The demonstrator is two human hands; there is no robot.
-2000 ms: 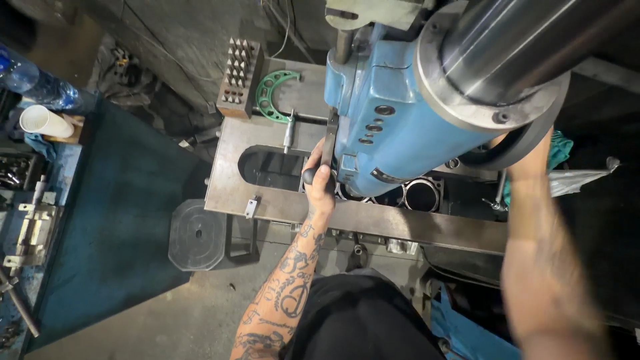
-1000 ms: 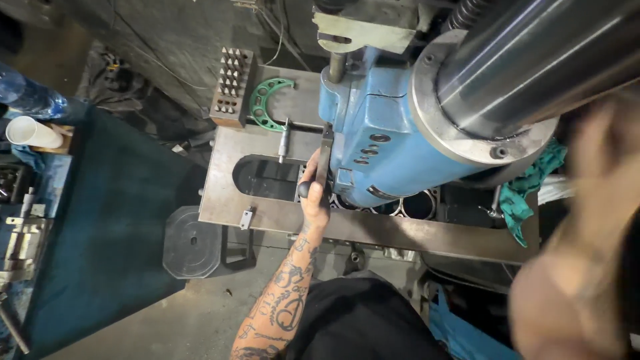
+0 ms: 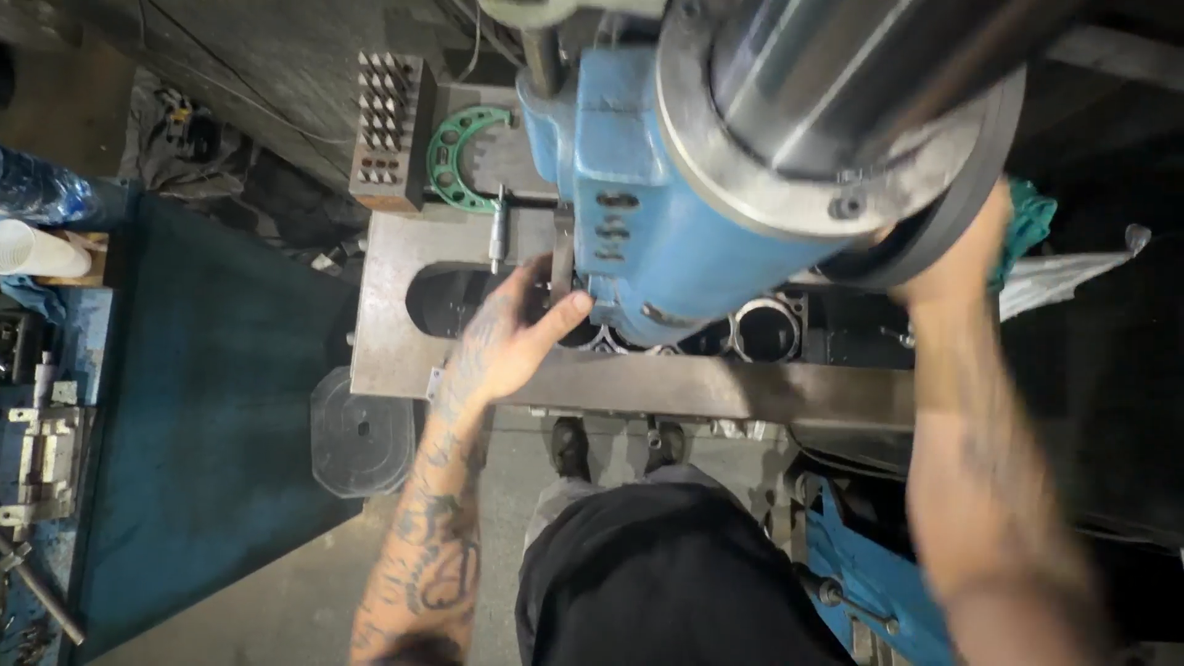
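Observation:
The blue machine head (image 3: pixel 721 268), with a thick steel column (image 3: pixel 832 74), stands over an engine block whose cylinder bores (image 3: pixel 768 330) show below it. My left hand (image 3: pixel 518 338) is at a dark lever (image 3: pixel 561 259) on the head's left side, thumb spread; whether the fingers close on it is hidden. My right hand (image 3: pixel 953 250) reaches behind the black handwheel (image 3: pixel 925 245) at the head's right side, its fingers mostly hidden by the rim. A green outside micrometer (image 3: pixel 444 157) lies left of the head, near a block of steel bits (image 3: pixel 384 129).
The slotted steel table (image 3: pixel 398 361) runs across in front of me. A blue bench (image 3: pixel 97 351) with a vise-like fixture (image 3: pixel 46 462) and a white cup (image 3: pixel 37 250) is at left. A black stool (image 3: pixel 361 430) stands below the table. A green cloth (image 3: pixel 1027 227) hangs at right.
My right hand, blurred and away from the handwheel one second ago, is back at its rim. My left hand's thumb has spread away from the lever, which it gripped before.

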